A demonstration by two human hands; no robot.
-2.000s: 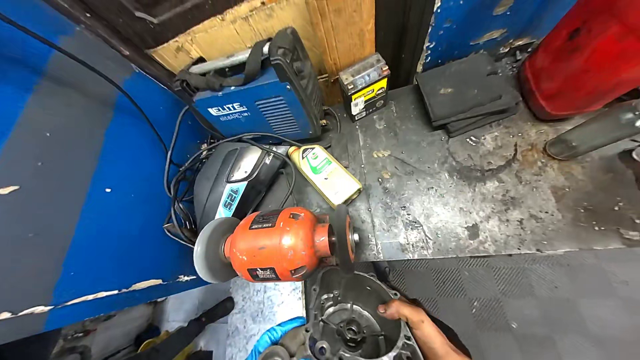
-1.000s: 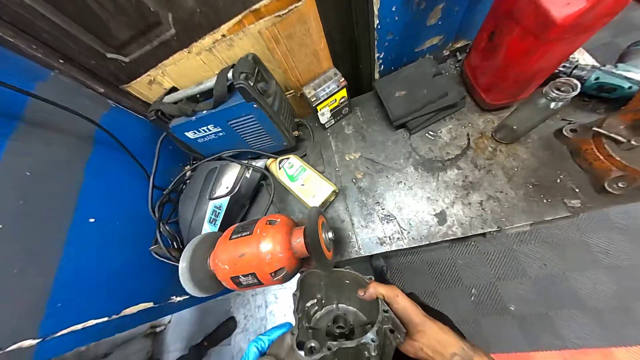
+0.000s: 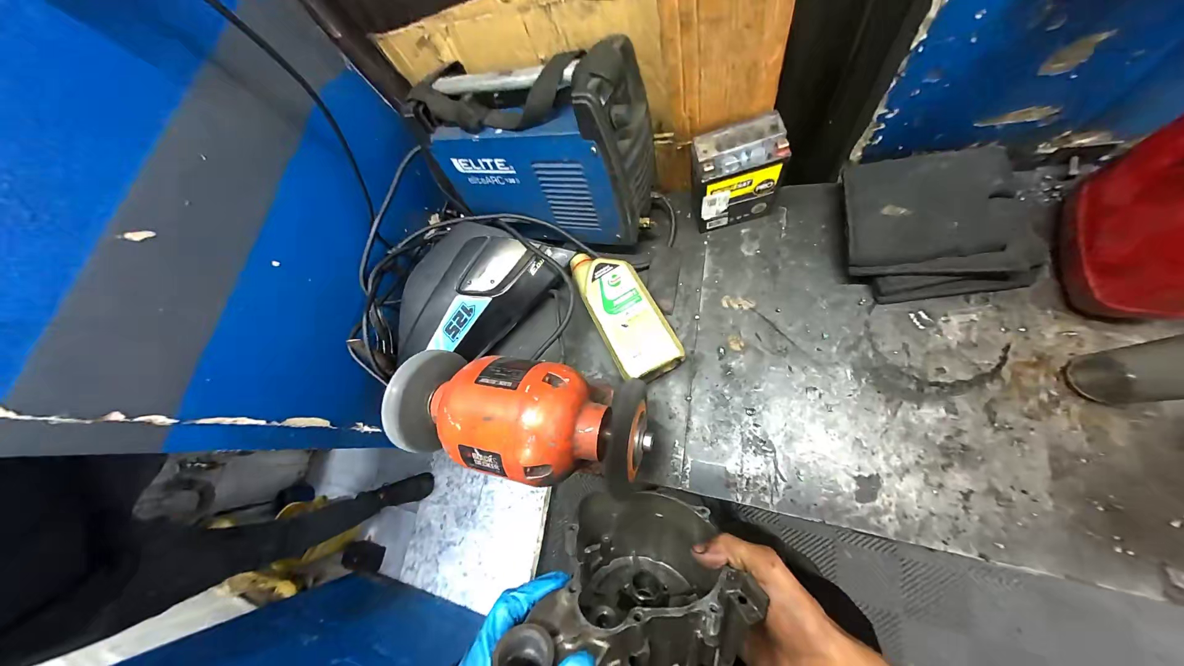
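Note:
An engine crankcase half of dark cast metal (image 3: 647,564) is held at the bottom centre, its hollow side facing up. My left hand (image 3: 523,615), in a blue glove, grips its left side. Bare, with dirty fingertips, my right hand (image 3: 786,601) is closed on its right side, the thumb at the rim. Just beyond the casing is an orange bench grinder (image 3: 518,421) with a pale wheel on the left and a dark wheel on the right. The dark wheel is close to the casing's far rim; whether they touch cannot be told.
On the metal workbench (image 3: 795,407) are a blue welding machine (image 3: 536,176), a boxy battery (image 3: 740,176), an oil bottle (image 3: 629,319), a black welding helmet (image 3: 462,287) with cables, folded dark cloths (image 3: 934,222), a metal cylinder (image 3: 1128,370) and a red container (image 3: 1128,222). A blue wall (image 3: 305,277) stands at the left.
The view has swung back to the left, taking the drill and the rusty part at the right out of frame. Both hands still hold the casing near the grinder.

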